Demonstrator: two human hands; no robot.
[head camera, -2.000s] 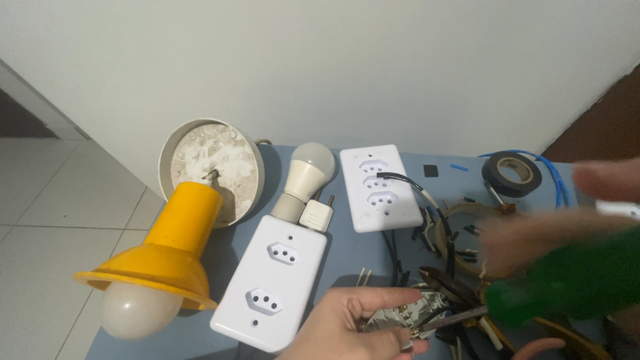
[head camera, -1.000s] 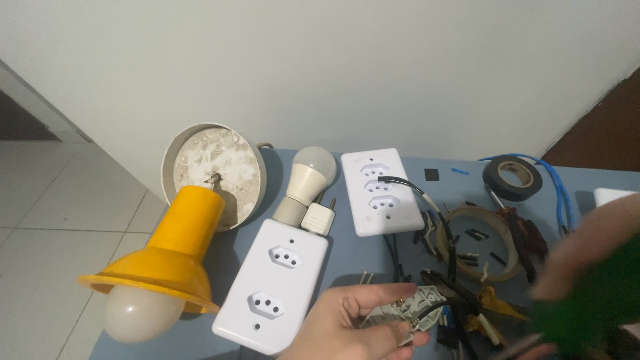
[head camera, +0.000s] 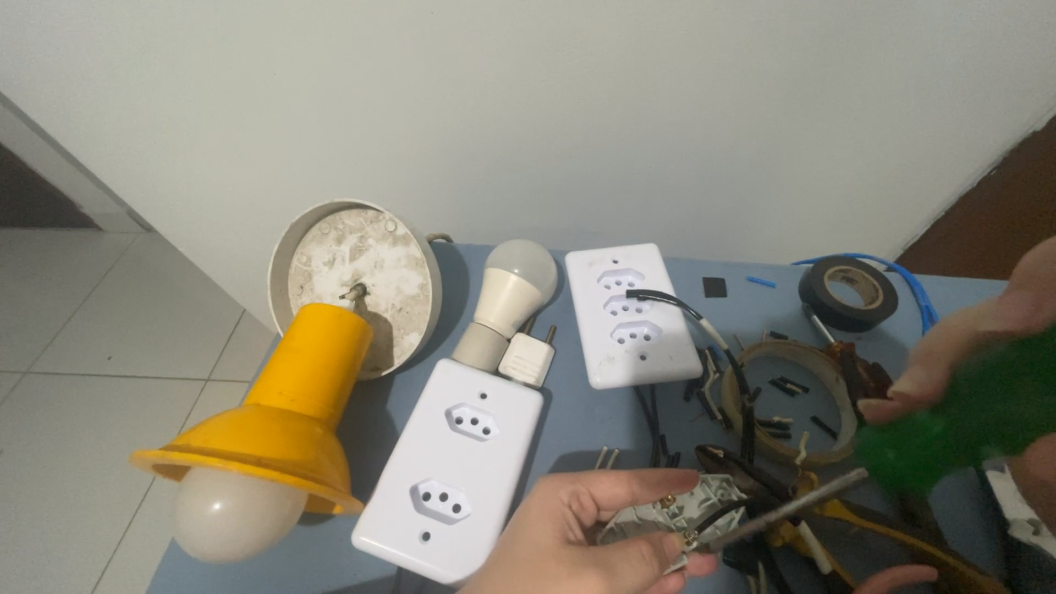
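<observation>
My left hand pinches a grey plastic socket module with brass screw terminals, and a black wire runs into it. My right hand grips a screwdriver by its green handle. The screwdriver's metal shaft slants down to the left, its tip at the module's lower edge by a terminal; whether it sits in a screw cannot be told. Just left of my left hand lies a white two-outlet plate. Farther back is a white three-outlet plate with a black wire over it.
A yellow lamp with a round base stands at left. An LED bulb and a white plug adapter lie mid-table. At right are black electrical tape, a beige tape ring, wire scraps, and yellow-handled pliers.
The screwdriver moved away to the right and blurred one second ago; now its tip is back at the module. My left hand has kept hold of the module.
</observation>
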